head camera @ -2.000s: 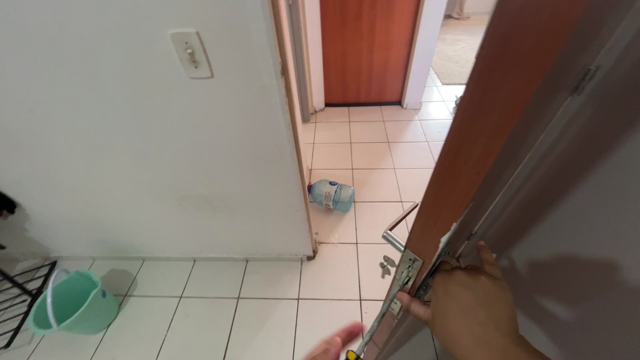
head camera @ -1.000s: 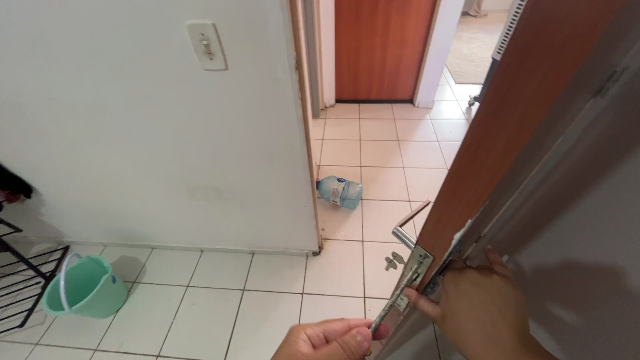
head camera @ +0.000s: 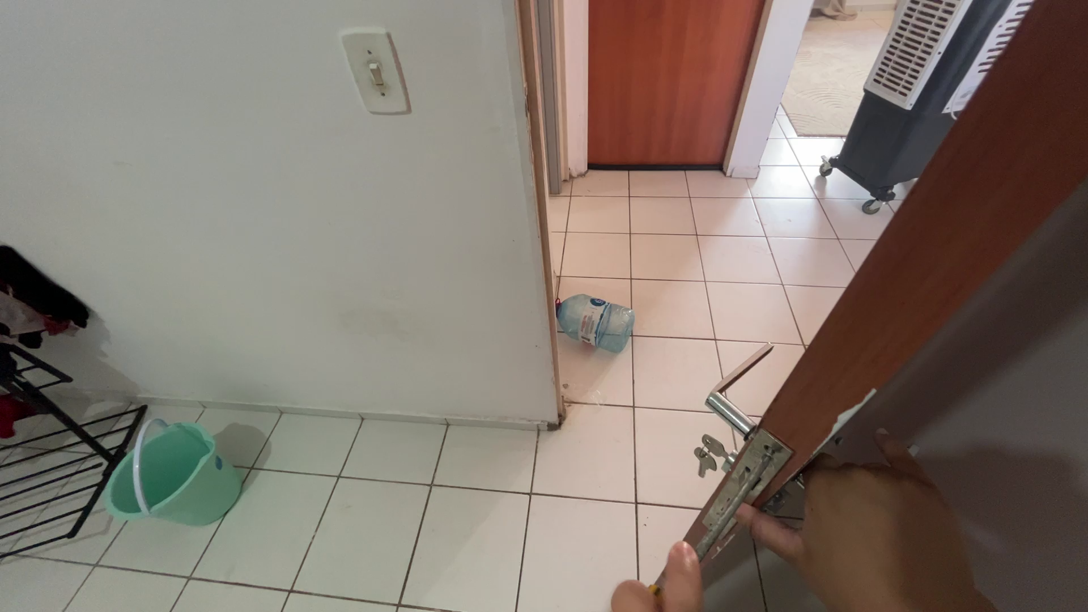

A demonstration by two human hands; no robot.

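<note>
A brown wooden door (head camera: 901, 280) stands with its edge toward me, and a metal mortise lock (head camera: 738, 501) sits in that edge. My left hand (head camera: 667, 582), at the bottom of the head view, grips a screwdriver (head camera: 722, 520) by its partly hidden yellow handle. The long metal shaft lies along the lock's faceplate. My right hand (head camera: 884, 527) is against the door's near face beside the lock; its thumb reaches the edge by the shaft, and its other fingers are partly hidden. On the far side are a lever handle (head camera: 733, 415) and keys (head camera: 707, 452) at the cylinder.
A large plastic water bottle (head camera: 595, 323) lies on the tiled floor by the door frame (head camera: 544, 255). At left, a green bucket (head camera: 200, 476) stands beside a black metal rack (head camera: 59, 484) with clothes. An air cooler on casters (head camera: 892, 127) stands at upper right.
My left hand rose into fuller view at the screwdriver's lower end, then moved lower again beside the door edge. The right hand stays by the lock. The air cooler has come further into view.
</note>
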